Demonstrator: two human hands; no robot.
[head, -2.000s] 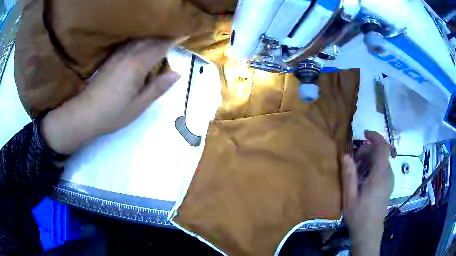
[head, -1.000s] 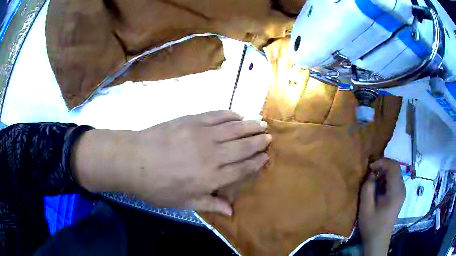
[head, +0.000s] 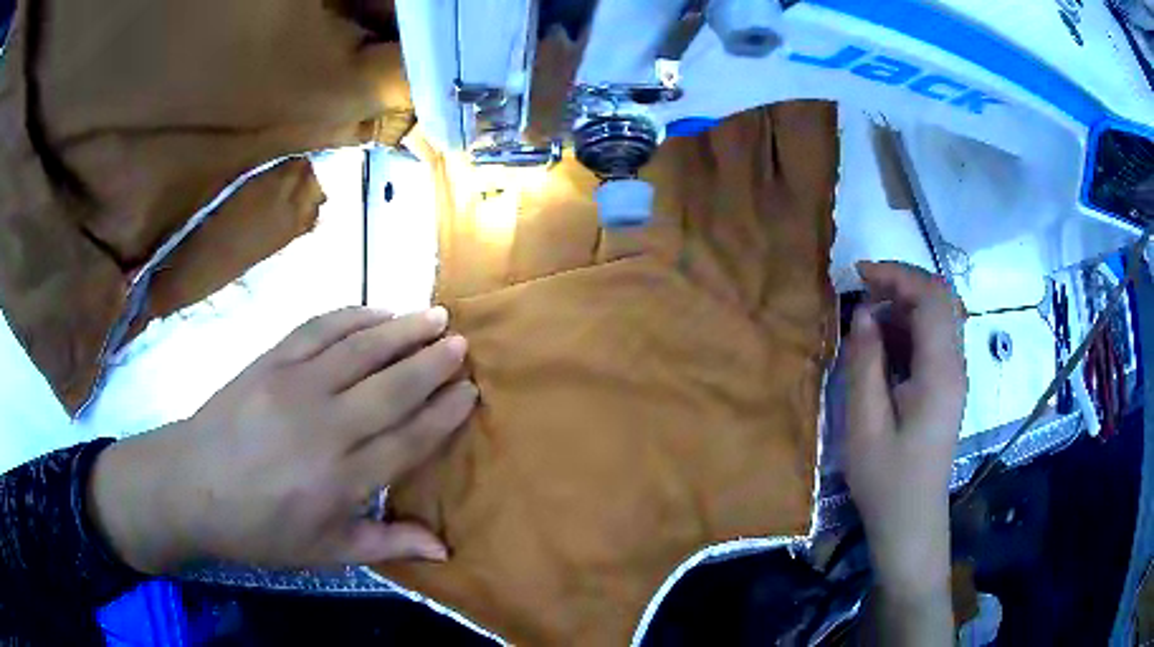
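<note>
A brown garment panel (head: 633,417) lies flat under the machine head, with pale raw edges and a curved notch at the front. Its pleated part (head: 544,247) is under the lit presser-foot area, which the head partly hides. My left hand (head: 316,436) lies palm down on the panel's left edge, fingers spread, thumb lower down. My right hand (head: 905,392) is beside the panel's right edge, fingers curled. A dark shape shows inside it; I cannot tell what it is.
The white JACK sewing machine (head: 595,63) stands over the work, its tension dial (head: 620,145) low above the cloth. More brown cloth (head: 165,114) lies at the upper left. Slim red and dark tools (head: 1107,373) lie at the right. A scale tape (head: 279,579) runs along the front edge.
My left hand has come from the upper-left cloth down to the panel's left edge. My right hand stays near the right edge. The view has swung and shifted.
</note>
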